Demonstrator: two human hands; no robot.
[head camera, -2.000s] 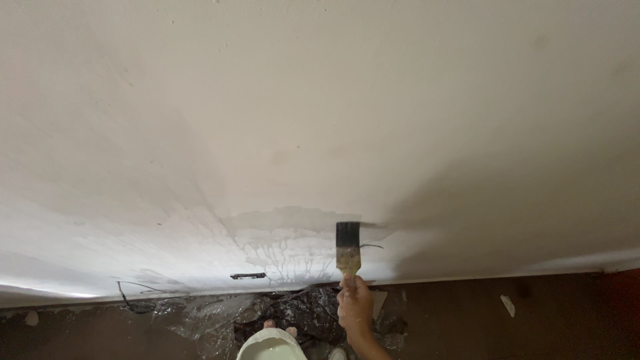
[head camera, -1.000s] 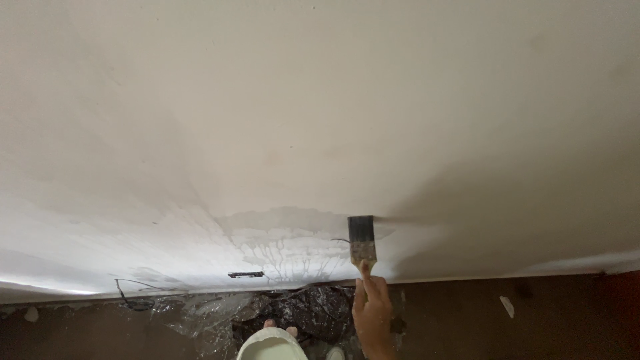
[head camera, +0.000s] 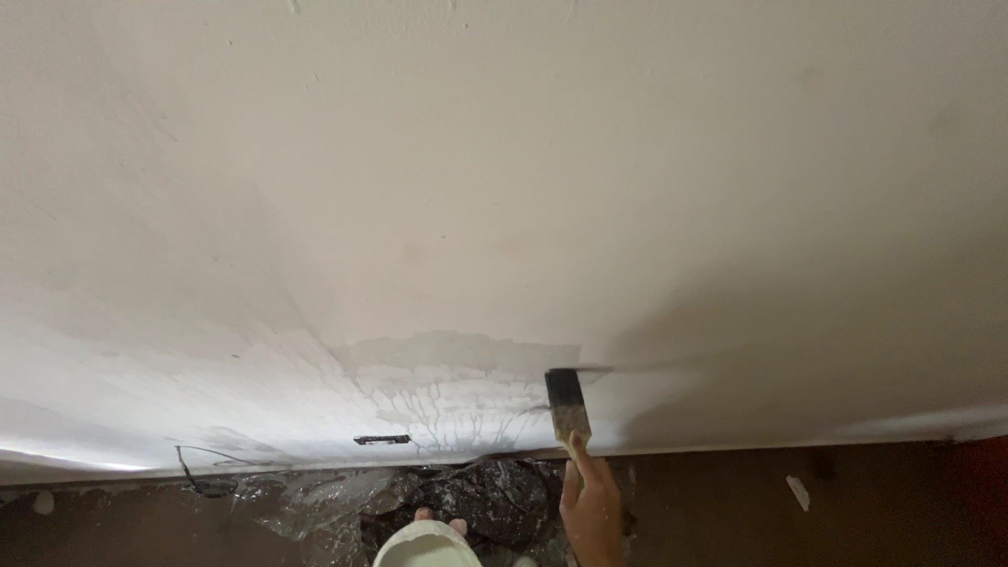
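My right hand (head camera: 592, 504) grips the handle of a flat paintbrush (head camera: 568, 402), its dark bristles up against the pale wall (head camera: 472, 197). Left of the bristles a damp, darker patch (head camera: 449, 350) spreads over the wall, with thin drips running down below it. At the bottom edge stands a white container (head camera: 429, 549) with pale liquid inside. Two fingertips or toes show at its rim; which they are I cannot tell. My left hand cannot be made out for certain.
Crumpled plastic sheeting (head camera: 315, 504) and a dark, wet-looking sheet (head camera: 504, 500) lie along the wall's foot. A dark slotted fitting (head camera: 382, 439) sits low on the wall, a black cable (head camera: 185, 468) farther left. A pale scrap (head camera: 798, 492) lies on the brown floor at right.
Against one second ago, the brush and my right hand have shifted slightly, the brush now tilting with its bristles to the left. The damp patch reaches farther right along its top than two seconds ago.
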